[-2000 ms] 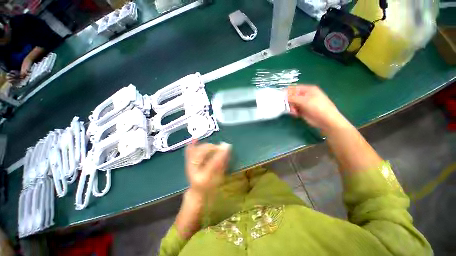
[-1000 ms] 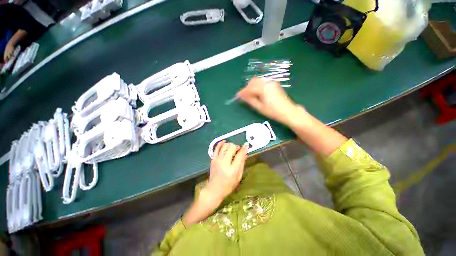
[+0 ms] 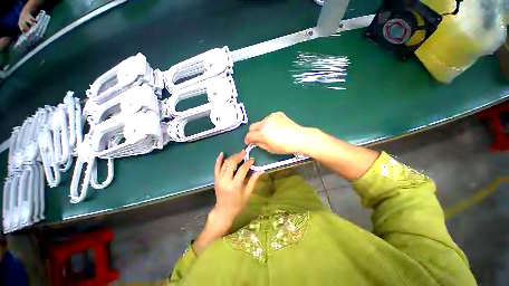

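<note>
A white loop frame (image 3: pixel 276 165) lies at the bench's near edge in front of me, its rounded end to the left. My left hand (image 3: pixel 233 177) holds the rounded end with its fingers. My right hand (image 3: pixel 274 134) is over the frame with fingertips together at the rounded end, and covers much of the frame. Whether a strip is between the right fingertips cannot be seen. A loose pile of thin silver-white strips (image 3: pixel 321 69) lies on the green bench ahead of my right hand.
Stacked white frames with discs (image 3: pixel 205 95) stand left of my hands; loose frames (image 3: pixel 25 192) are bundled at far left. A metal strip (image 3: pixel 273 46) with a post (image 3: pixel 332 17) crosses the bench. A black fan (image 3: pixel 399 28) and yellow bundle (image 3: pixel 455 47) stand at upper right. Another person's hand (image 3: pixel 26 21) shows at upper left.
My right hand has moved from beside the strip pile back to the frame's rounded end. My left hand stays at the frame. The view has shifted, and the two frames beyond the metal strip have left it.
</note>
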